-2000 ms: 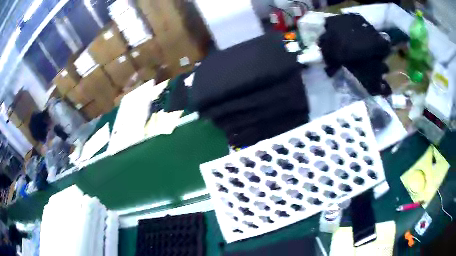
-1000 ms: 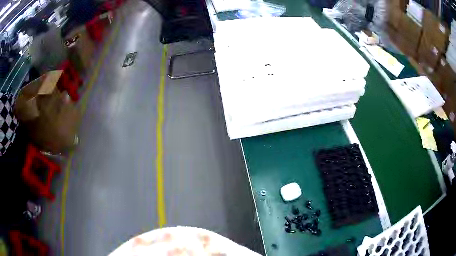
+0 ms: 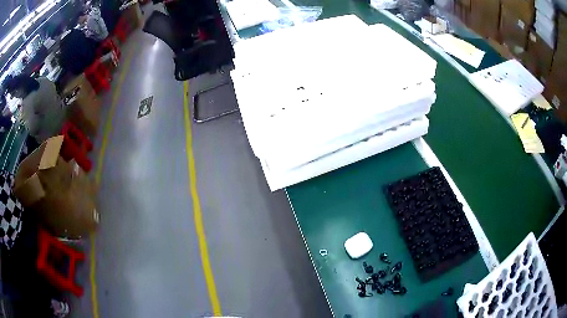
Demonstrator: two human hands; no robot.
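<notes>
Neither of my hands is in the picture. Nearest in front of me on the green bench lies a loose pile of small glossy black parts (image 3: 379, 281). A white rounded square case (image 3: 359, 245) lies just behind the pile. A black parts tray (image 3: 432, 222) with bumpy pockets lies to the right of them. A white foam blister tray (image 3: 519, 282) with rows of holes is cut off by the lower right edge. A stack of white foam trays (image 3: 329, 93) stands farther back on the bench.
Left of the bench runs a grey floor with a yellow line (image 3: 194, 186). An open carton (image 3: 56, 192), red stools (image 3: 59, 261) and a seated person (image 3: 40, 109) are at the left. A black chair (image 3: 193, 43) stands beside the bench. Papers (image 3: 510, 86) and cartons lie at the right.
The view first swung left from the blister tray and black cloth to the foam stack and aisle, then shifted slightly. The pale patterned shape at the bottom edge has almost left the picture.
</notes>
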